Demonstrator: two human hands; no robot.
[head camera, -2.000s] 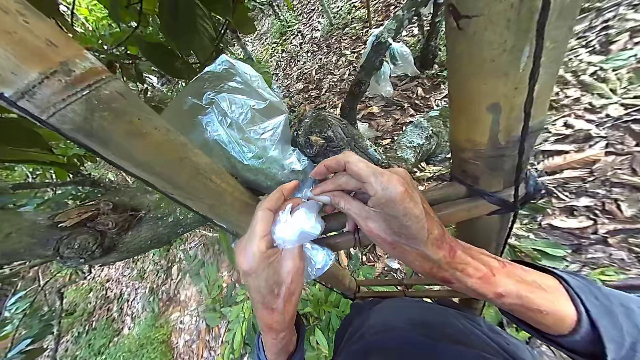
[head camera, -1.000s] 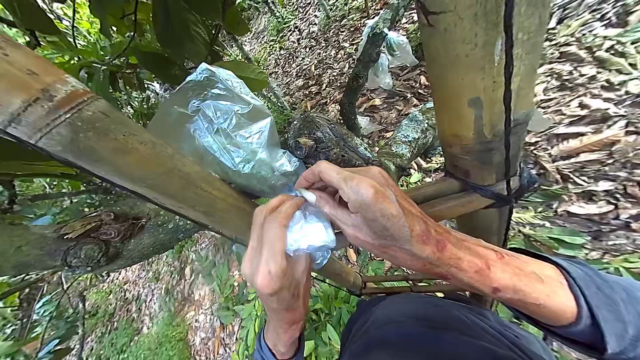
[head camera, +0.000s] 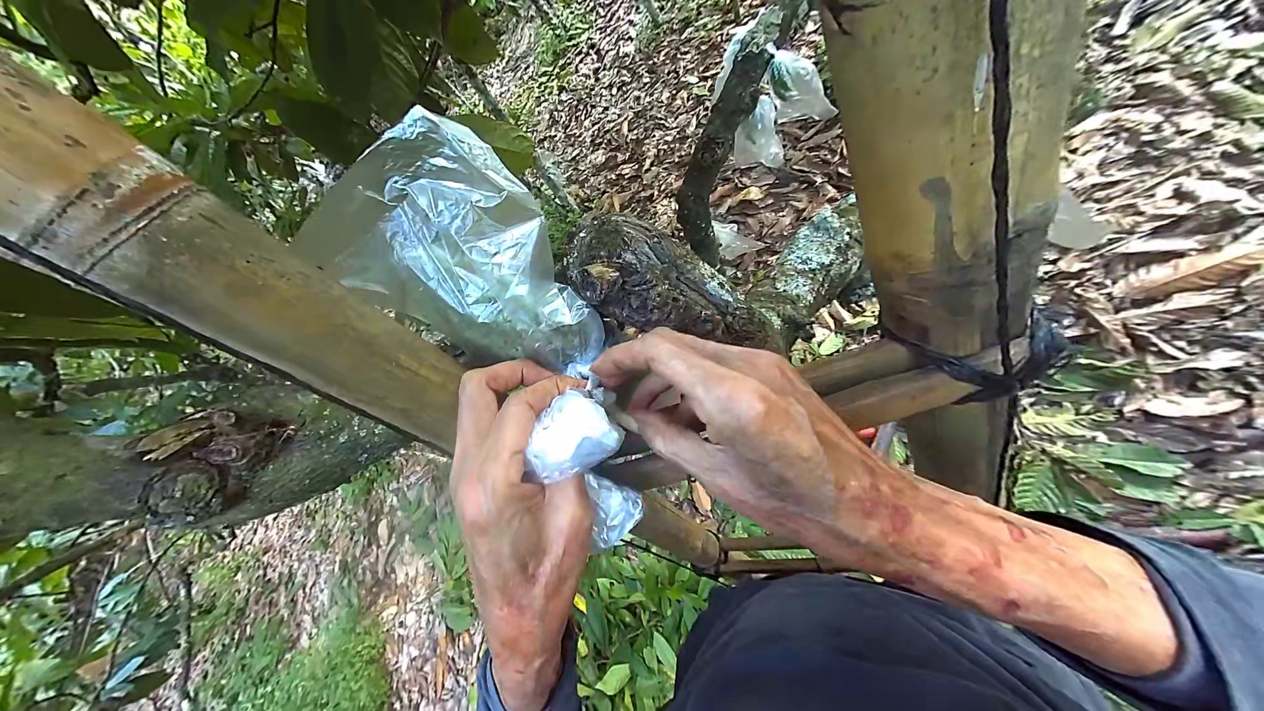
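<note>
A clear plastic bag (head camera: 464, 237), puffed out and crinkled, stands up and away from my hands, its gathered neck running down to my fingers. My left hand (head camera: 523, 494) grips the gathered plastic from the left, with a whitish bundled lump of plastic (head camera: 573, 434) between its fingers. From the right, my right hand (head camera: 741, 425) pinches the neck just above that lump with thumb and forefinger. A loose crumpled end of plastic (head camera: 614, 509) hangs below the lump. What exactly lies between the right fingertips is partly hidden.
A thick bamboo pole (head camera: 247, 267) slants across the left. An upright bamboo post (head camera: 953, 197) stands at right, lashed with black cord (head camera: 973, 365) to thinner crossbars (head camera: 889, 390). Behind are a mossy branch (head camera: 810, 267) and more plastic bags (head camera: 795, 84). Leaf litter and plants lie below.
Both hands stay at the neck of the bag while the fingers shift. My right thumb and forefinger have changed their pinch, and more of the whitish lump shows than one second ago.
</note>
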